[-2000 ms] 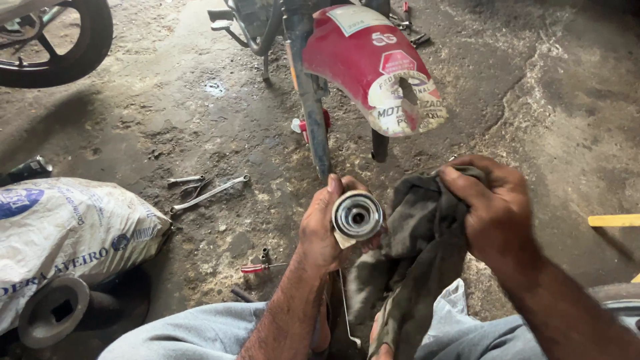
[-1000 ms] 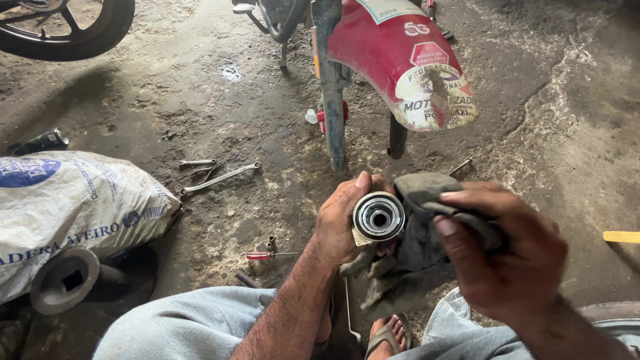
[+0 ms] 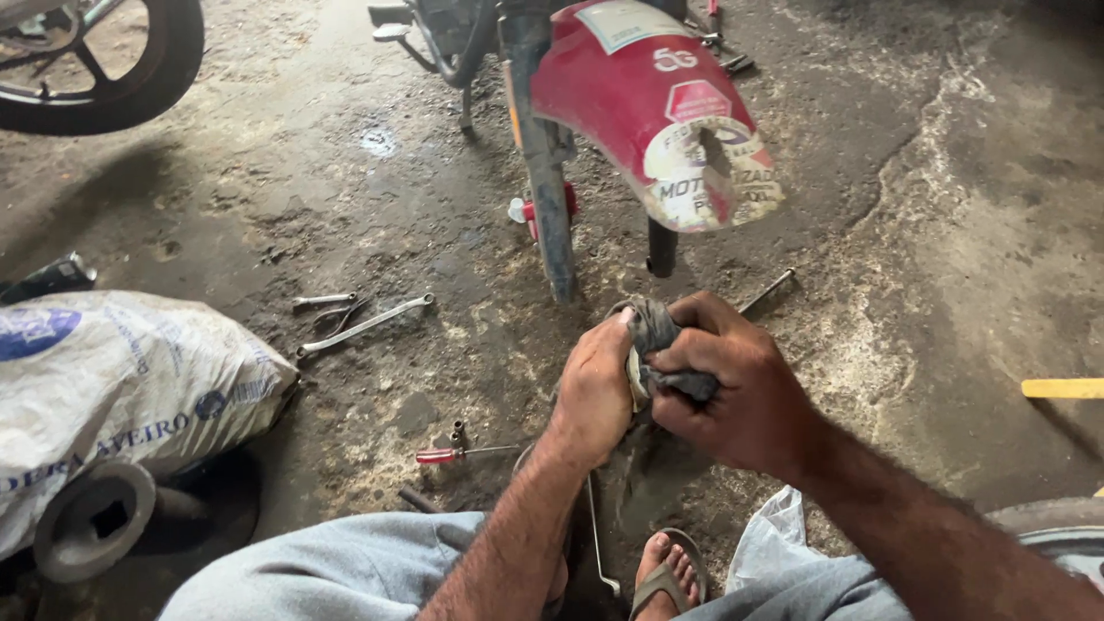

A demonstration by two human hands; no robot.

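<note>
My left hand [image 3: 595,388] grips a round metal part [image 3: 636,379], of which only a pale edge shows; the rest lies behind my fingers and the cloth. Bunched over that part is a dark grey rag [image 3: 664,345], gripped by my right hand [image 3: 729,388]. Both hands are close together in front of my knees. Beyond them stand a motorcycle's fork leg [image 3: 550,198] and its red front fender [image 3: 621,103], which bears worn stickers.
On the floor at left lie a combination wrench [image 3: 366,325] and a white woven sack [image 3: 138,379]. A red-handled screwdriver [image 3: 440,454] is nearer my legs. A thin bent rod [image 3: 595,526] lies by my sandalled foot [image 3: 668,569]. A yellow bar [image 3: 1065,388] is at right.
The rag has come over the round part's open end, which showed in both earlier frames. My right hand has moved in close to my left and holds the rag bunched there.
</note>
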